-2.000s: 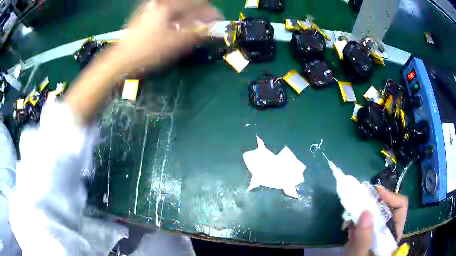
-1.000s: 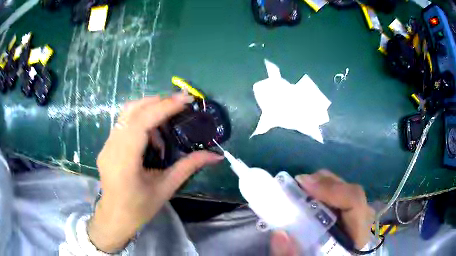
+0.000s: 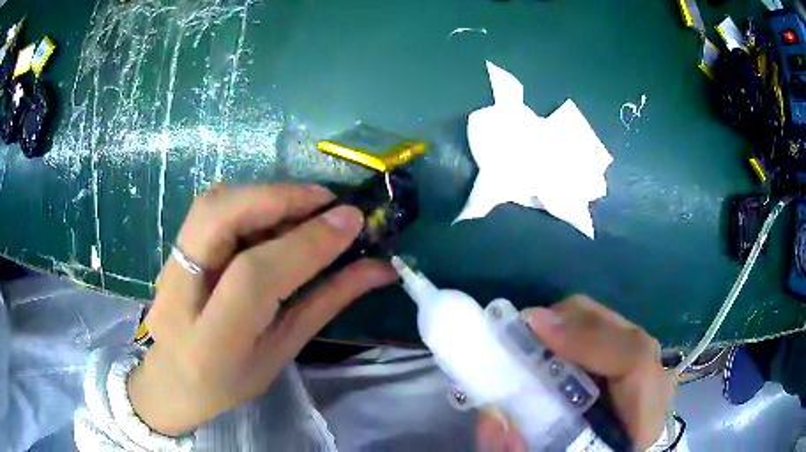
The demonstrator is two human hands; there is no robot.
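Note:
My left hand (image 3: 256, 274) grips a black device housing (image 3: 405, 201), with fingers covering much of it. A lithium pouch battery (image 3: 376, 146) with yellow edges stands out past the housing's far side, joined by a thin pale lead. My right hand (image 3: 610, 353) holds a milky-white glue syringe (image 3: 482, 349) with a clear bracket and round screws. The syringe's nozzle (image 3: 408, 272) points at the housing's near right edge, close to my left fingertips. Whether the tip touches is too small to tell.
A white wipe (image 3: 537, 163) lies on the green mat (image 3: 292, 53). Clustered black units (image 3: 741, 88) stand at the right beside a blue box (image 3: 789, 66) with a red light. A pale hose (image 3: 738, 278) runs at the right. More units (image 3: 34, 115) lie at the far left.
My left hand first reached to the far units, then came back holding a housing. Its fingers now cover more of it and the battery lies flatter. My right hand brought the syringe to the housing.

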